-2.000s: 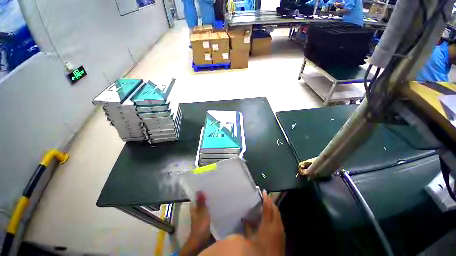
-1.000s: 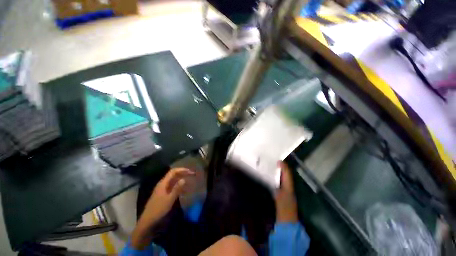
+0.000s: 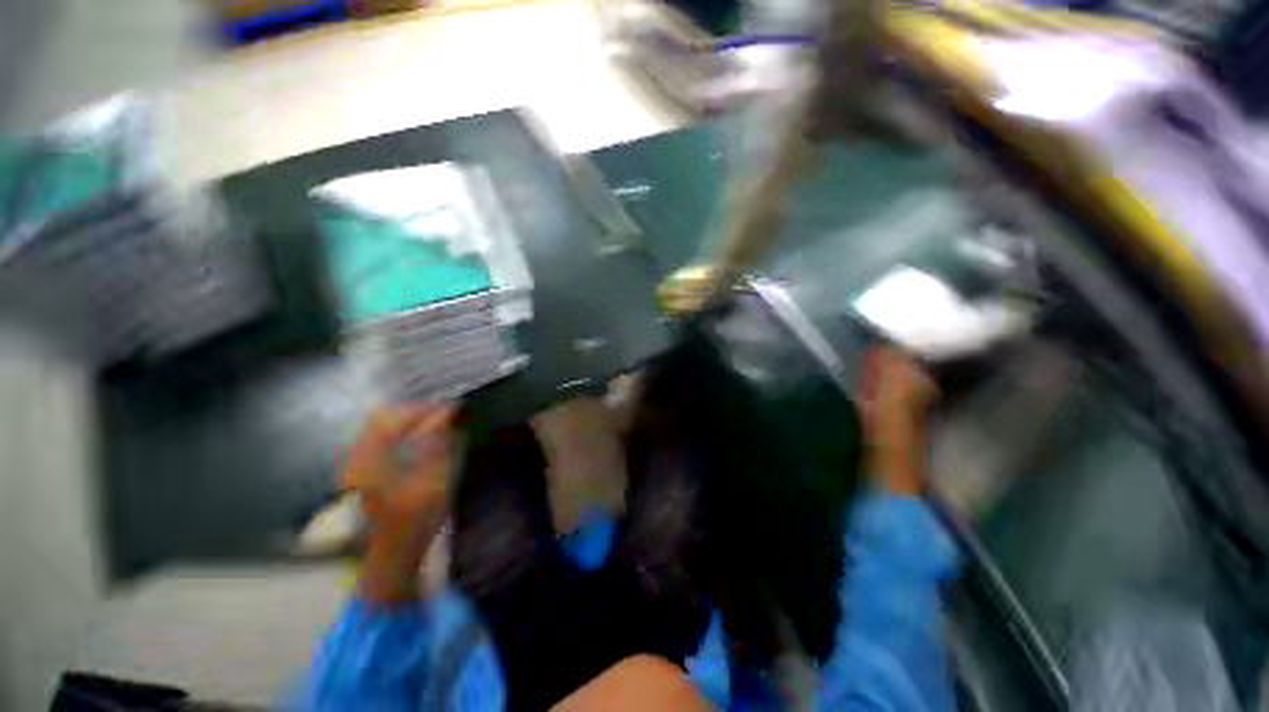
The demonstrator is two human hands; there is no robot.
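The frame is blurred. A box stack (image 3: 411, 278) with a teal and white top and layered grey sides stands on the dark green table. My left hand (image 3: 401, 480) is at the stack's near lower edge, with its fingers bent; blur hides whether it grips anything. A small pale patch shows beside its wrist. My right hand (image 3: 898, 417) is over the conveyor's near side. Its fingertips are at a white item (image 3: 919, 313) on the green surface; whether they touch or hold it cannot be told.
Taller box stacks (image 3: 125, 237) stand at the left of the table (image 3: 543, 181). The green conveyor (image 3: 1099, 473) with a metal rail is at the right. A slanted post (image 3: 772, 195) and a yellow-black edged shelf (image 3: 1086, 167) cross the upper right. Clear plastic lies at the lower right.
The open white box has left my right hand, which has moved up and right over the conveyor. My left hand has moved to the near stack. The view has shifted slightly.
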